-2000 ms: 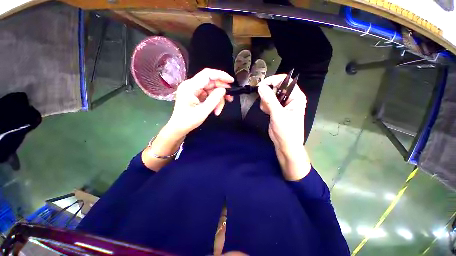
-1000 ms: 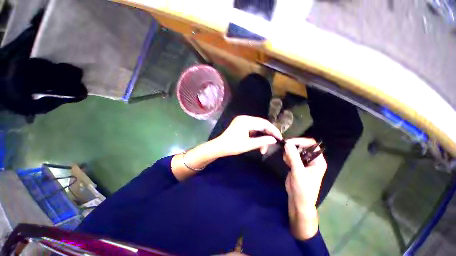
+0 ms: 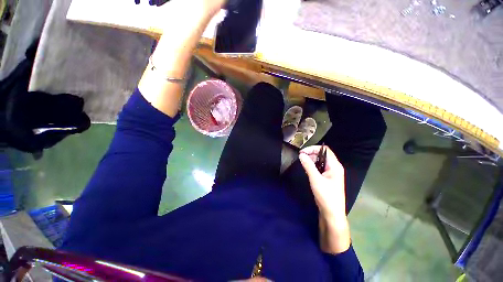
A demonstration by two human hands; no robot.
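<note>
My right hand (image 3: 325, 173) is above my lap, closed around small dark snips (image 3: 321, 158) whose short points stick up from the palm. Its thumb and finger are pinched together; a faint dark bit shows at the tips, too small to tell if it is a needle or fabric. My left arm reaches up to the table. My left hand (image 3: 205, 6) is blurred and cut off by the top edge beside the phone, so its fingers and anything in them are hidden. A few small black pieces (image 3: 151, 2) lie on the table at the top edge.
A black phone (image 3: 238, 27) lies at the edge of the white table (image 3: 281, 39). A yellow tape measure (image 3: 441, 113) runs along the rim. A grey cloth mat (image 3: 380, 27) bears scraps. A pink mesh basket (image 3: 214, 108) stands on the floor. Grey cloth-lined bins are at left.
My left hand has left my right hand and moved up over the table. My right hand stays above my lap with the snips. The view has shifted, showing more of the table and phone.
</note>
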